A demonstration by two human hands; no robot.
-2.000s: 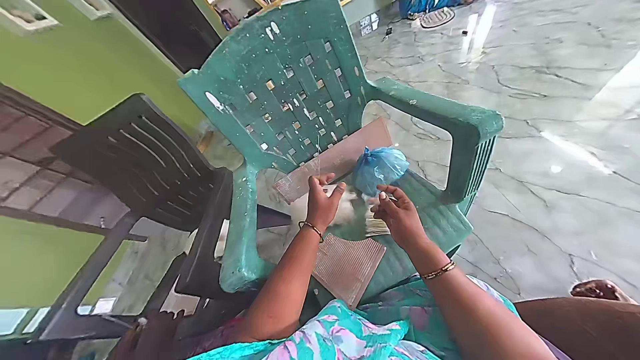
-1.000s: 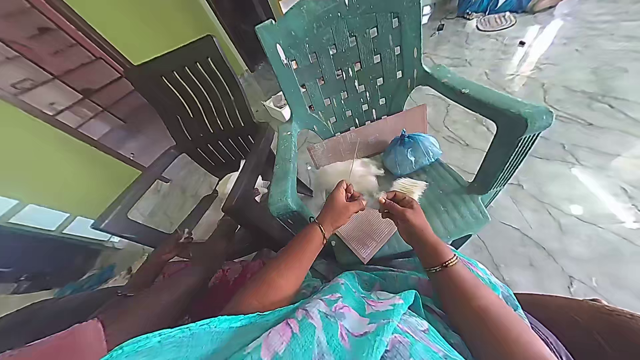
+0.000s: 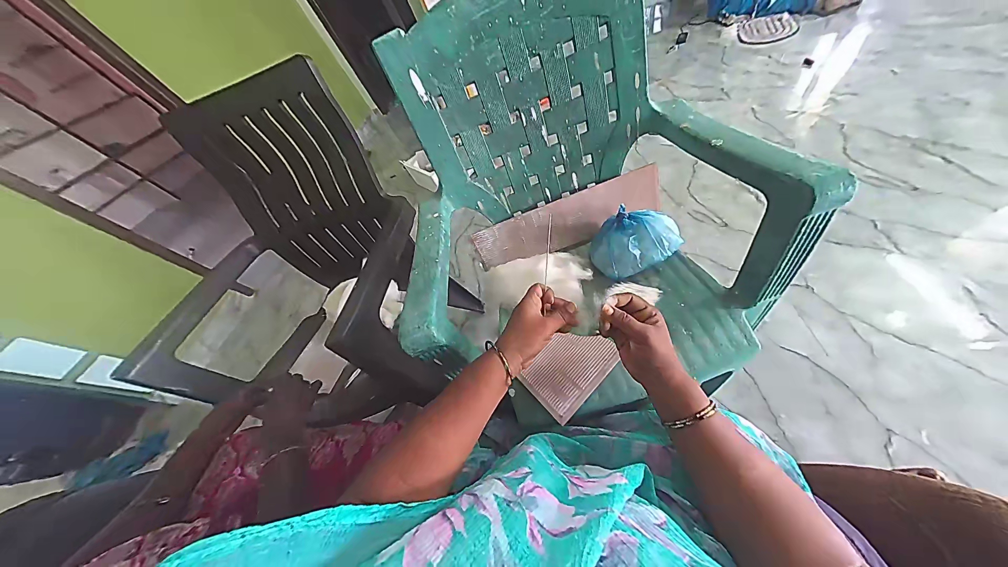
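My left hand (image 3: 539, 323) grips a thin stick (image 3: 549, 248) that points up from its fingers. Close to its right, my right hand (image 3: 636, 327) has thumb and fingertips pinched together; whether anything is between them is too small to tell. White cotton-like fluff (image 3: 539, 276) lies behind my left hand on the seat of a green plastic chair (image 3: 705, 307). A bundle of pale thin sticks or wicks (image 3: 638, 292) shows just behind my right hand. A knotted blue plastic bag (image 3: 634, 242) rests on the seat. One ribbed brown board (image 3: 571, 374) is below my hands, another (image 3: 583, 213) against the backrest.
A dark plastic chair (image 3: 291, 157) stands to the left, with more white material (image 3: 390, 303) near its seat. Beside me at the lower left are another person's hands (image 3: 287, 402). The green chair's armrests (image 3: 756, 150) flank the seat. Marble-patterned floor (image 3: 890, 315) lies to the right.
My hands were farther apart two seconds ago and have come closer together. The thin stick now stands upright above my left hand. The view has shifted, showing more of the dark chair.
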